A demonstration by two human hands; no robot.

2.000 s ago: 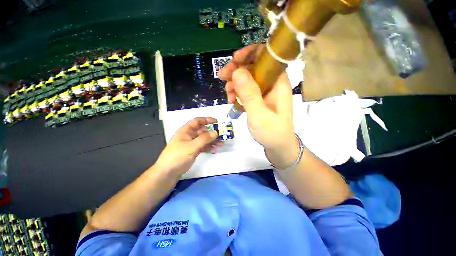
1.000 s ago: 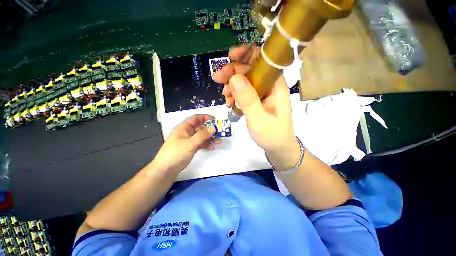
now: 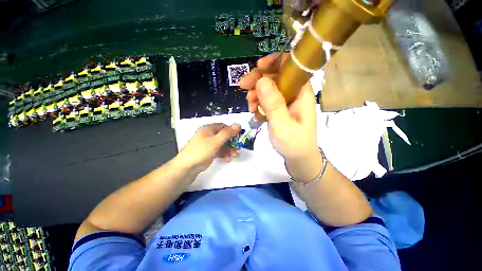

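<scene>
My left hand (image 3: 211, 144) holds a small circuit board (image 3: 241, 142) in its fingertips above the white paper (image 3: 227, 172). The board is tilted and partly hidden by the fingers. My right hand (image 3: 285, 114) is closed around the lower part of a gold-brown glue dispenser (image 3: 317, 47) with white ties. The dispenser slants down to the left. Its pale grey nozzle (image 3: 254, 123) is at the board's upper right; whether it touches cannot be told.
Board rows (image 3: 87, 95) lie on a black sheet (image 3: 95, 164) at left. A black panel with a QR square (image 3: 201, 87) is beyond the paper. Loose boards (image 3: 248, 24) lie farther back. Crumpled white tissue (image 3: 351, 140), cardboard (image 3: 359, 79) and a clear plastic bag (image 3: 420, 47) are at right.
The circuit board has turned in my left fingertips and now shows more edge-on. My right hand and the dispenser have shifted slightly to the right in view.
</scene>
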